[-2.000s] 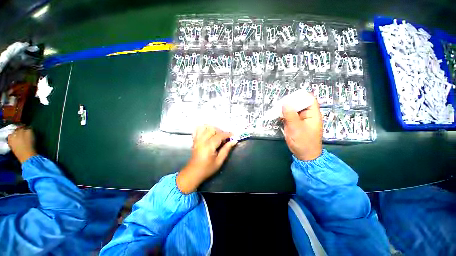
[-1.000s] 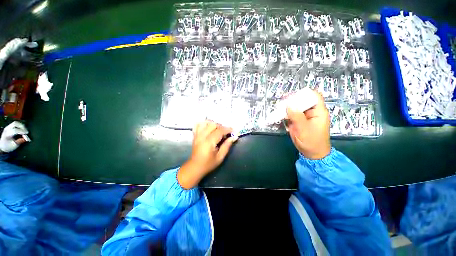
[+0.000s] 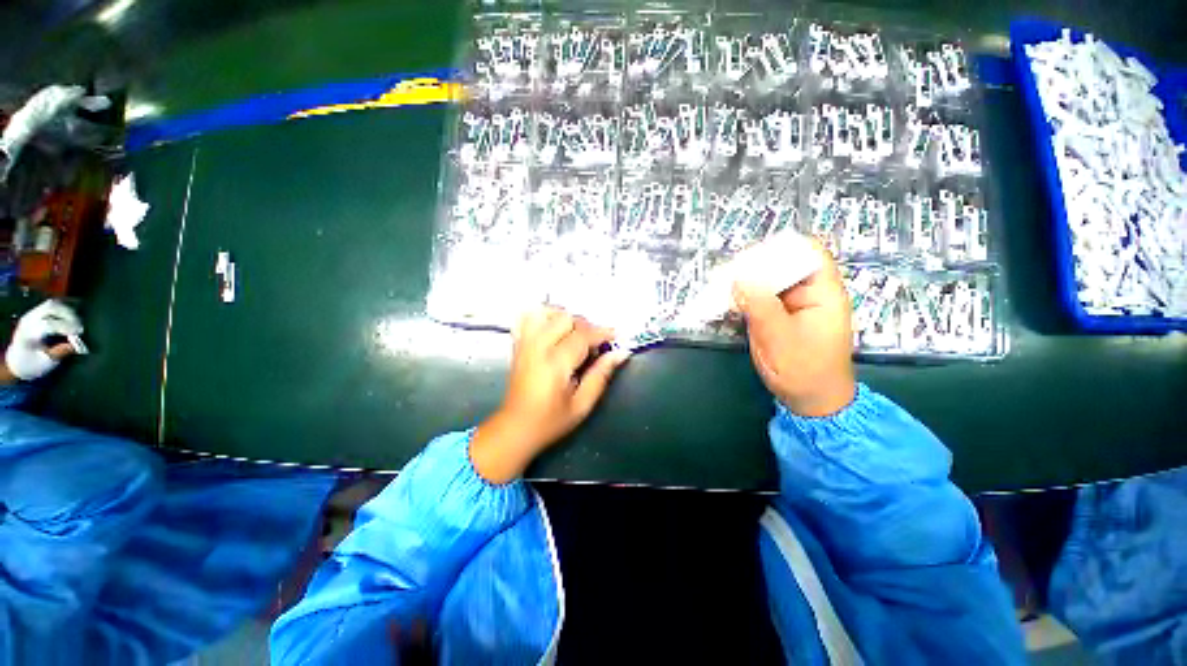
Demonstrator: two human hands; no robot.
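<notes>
My left hand (image 3: pixel 544 386) is bare and pinches a small white housing with a green board (image 3: pixel 635 344) at the front edge of the blister tray. My right hand (image 3: pixel 803 336) is bare and grips a white dispensing bottle (image 3: pixel 781 264), its narrow end pointing down-left toward the housing. Glare hides whether the tip touches it. The clear blister tray (image 3: pixel 1000 332) lies in front of me, with rows of pockets holding white units that show green. Its front left pockets are washed out by glare.
A blue bin (image 3: pixel 1061 221) heaped with white parts stands at the right. One loose unit (image 3: pixel 227 277) lies on the green bench at left. A crumpled white scrap (image 3: pixel 126 211), a red-brown block (image 3: pixel 78 238) and a neighbour's white-gloved hand (image 3: pixel 46 341) are at far left. Blue and yellow tape (image 3: pixel 414 93) runs behind.
The neighbour's bare hand at far left has gone from view and a white-gloved hand shows there. My hands keep nearly the same hold on the housing and bottle. The view has shifted slightly.
</notes>
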